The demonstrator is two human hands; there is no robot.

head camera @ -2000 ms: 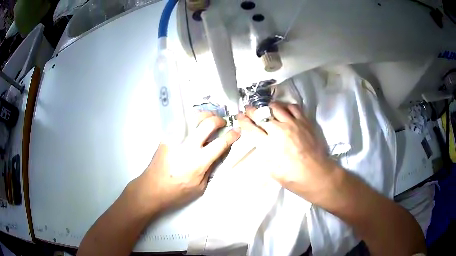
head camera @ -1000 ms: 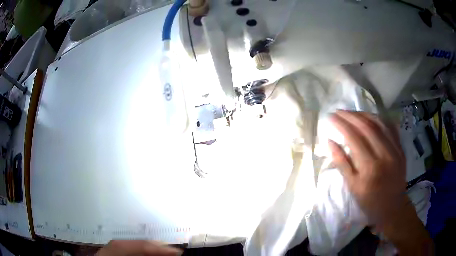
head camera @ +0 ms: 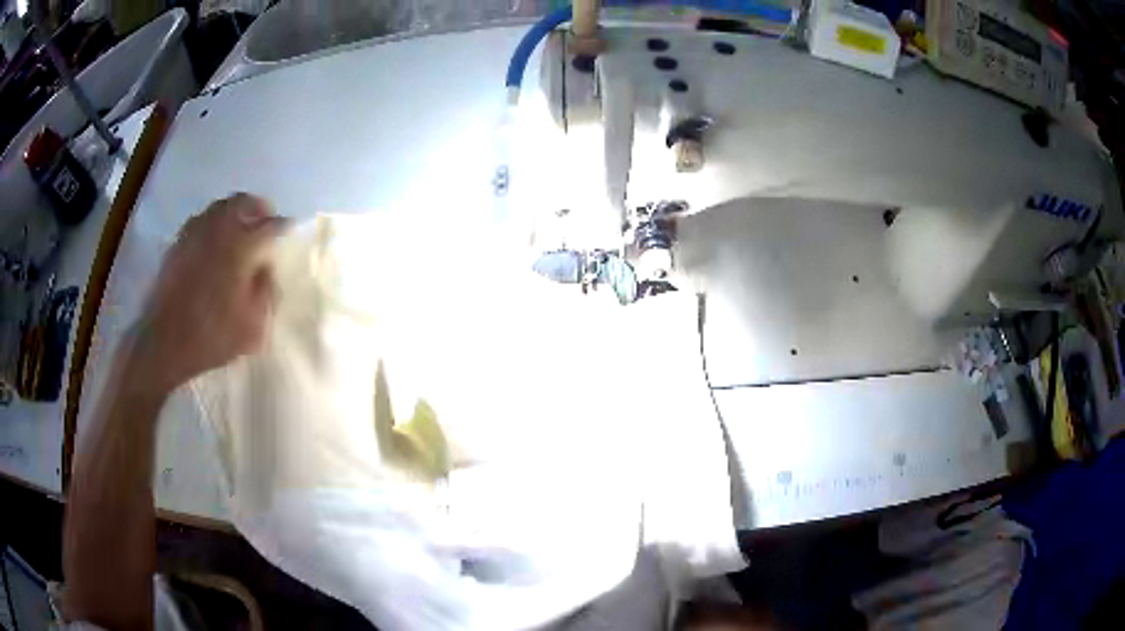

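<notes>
A white garment piece [head camera: 370, 530] lies across the table left of and in front of the needle and hangs over the front edge; much of it is washed out by glare. My left hand [head camera: 228, 290], blurred, grips its upper left part. My right hand [head camera: 728, 620] is only a blurred sliver at the bottom edge, so its fingers cannot be read. The presser foot area [head camera: 605, 274] of the sewing machine [head camera: 839, 160] is at the cloth's upper right edge. Whether the cloth is under the foot cannot be told.
A control panel [head camera: 1005, 49] and a small white box [head camera: 851, 37] stand at the upper right. A black bottle with a red cap [head camera: 62, 179] and small dark tools [head camera: 47, 345] are at far left. Blue cloth [head camera: 1073, 530] is at lower right.
The garment piece has moved from right of the needle to the left. My left hand has come up at left onto it. My right hand has dropped to the bottom edge. The view has shifted.
</notes>
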